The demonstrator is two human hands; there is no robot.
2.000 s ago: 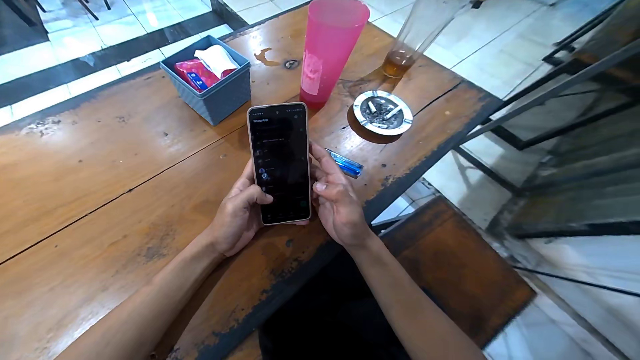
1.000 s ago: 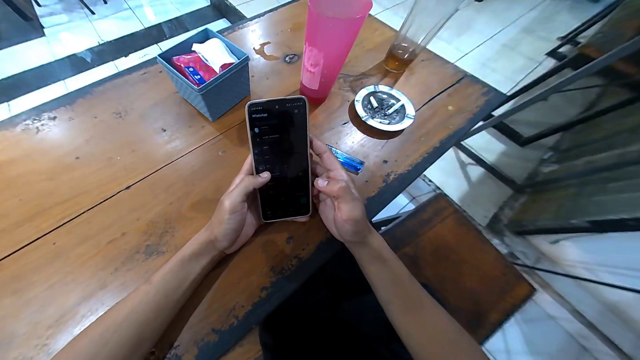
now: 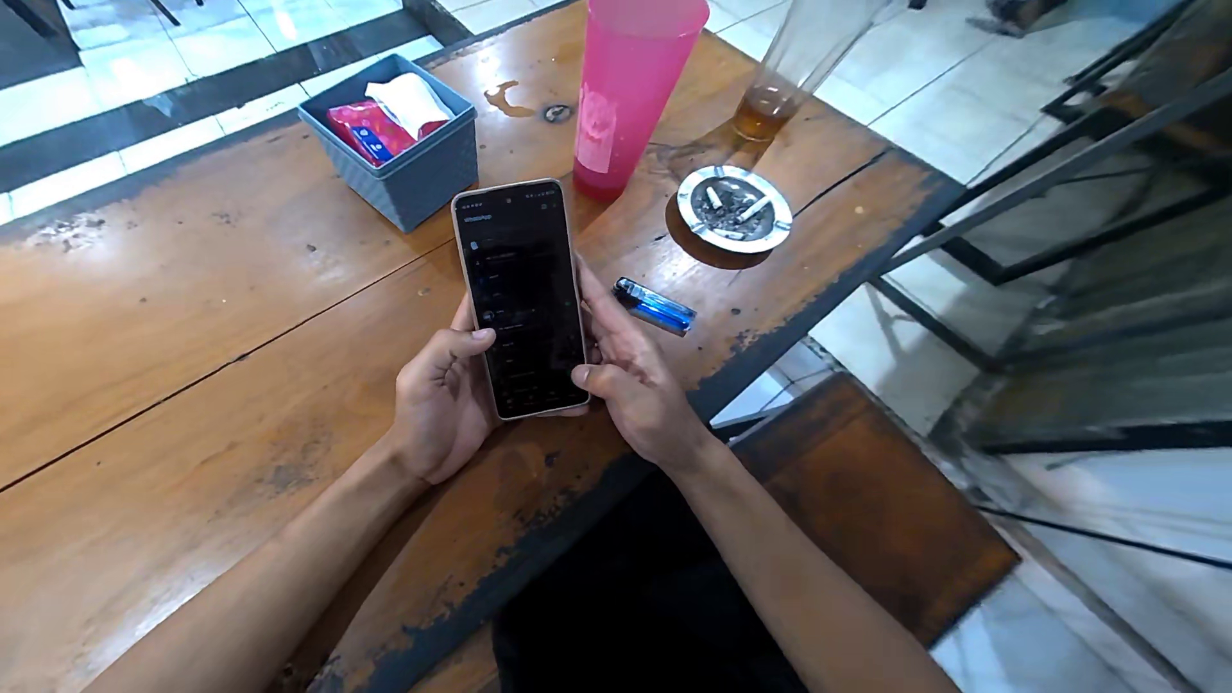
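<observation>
A smartphone (image 3: 525,298) with a dark screen is held upright in both hands over the wooden table (image 3: 221,404). My left hand (image 3: 448,395) grips its left side, the thumb at the screen's edge. My right hand (image 3: 640,385) holds the lower right side, its thumb over the screen's lower right corner. The fingers behind the phone are mostly hidden. Just right of my right hand's fingers lies a blue lighter (image 3: 656,306). Beyond it sits a round ashtray (image 3: 734,209) with cigarette butts.
A grey-blue box (image 3: 414,183) with a red tissue pack (image 3: 371,132) stands behind the phone. To its right are a tall pink plastic cup (image 3: 630,96) and a clear glass (image 3: 770,96) with some brown liquid. A brown wooden seat (image 3: 866,500) is below the table's right edge.
My right thumb has moved from beside the phone onto the lower right of its screen. The left thumb has shifted slightly back towards the screen's left edge.
</observation>
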